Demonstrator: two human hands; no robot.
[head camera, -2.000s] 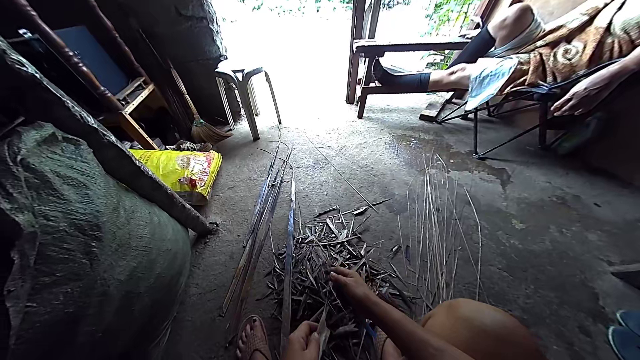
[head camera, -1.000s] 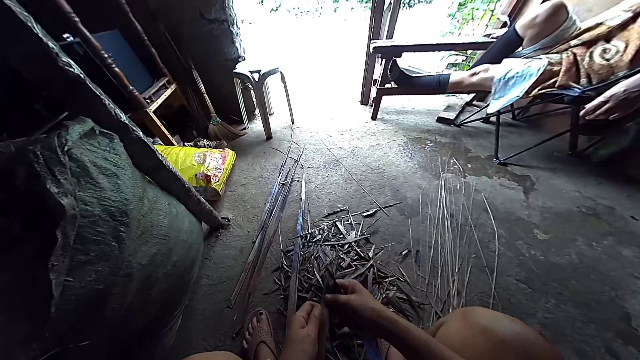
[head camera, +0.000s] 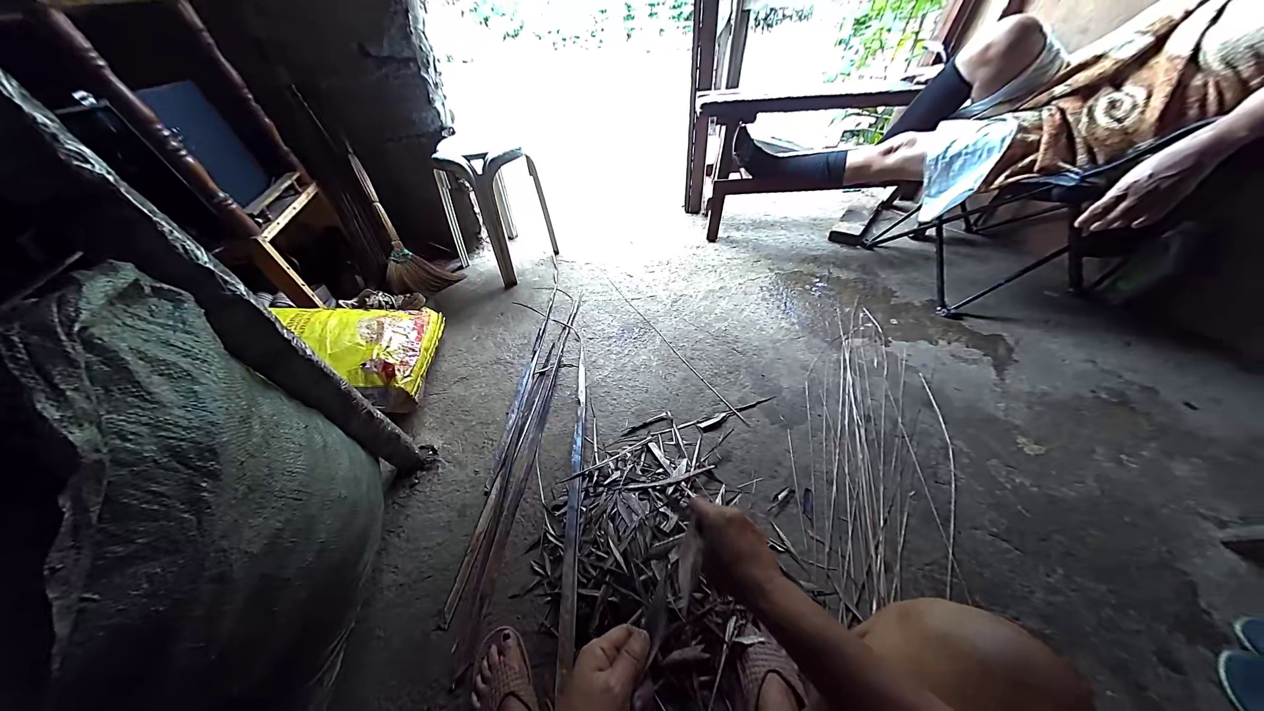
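Observation:
My left hand (head camera: 604, 667) is low in the middle, its fingers closed on a long dark leaf strip (head camera: 573, 494) or one beside it; which one is not clear. My right hand (head camera: 729, 543) reaches over a heap of dry leaf scraps (head camera: 632, 513), its fingers bent near a blurred brown piece; what it grips cannot be told. Left of the heap lies a bundle of long dark strips (head camera: 515, 444). To the right, thin pale stripped ribs (head camera: 869, 454) are spread on the floor.
A large green woven sack (head camera: 217, 474) and a yellow printed bag (head camera: 380, 346) stand left, near a broom (head camera: 410, 272) and a stool (head camera: 484, 173). A person (head camera: 1096, 128) reclines at right, legs on a wooden bench (head camera: 810, 99). Slippers (head camera: 1246, 662) lie at the right edge.
My hands were close together a second ago; now my right hand is farther up and right, over the heap, apart from my left hand.

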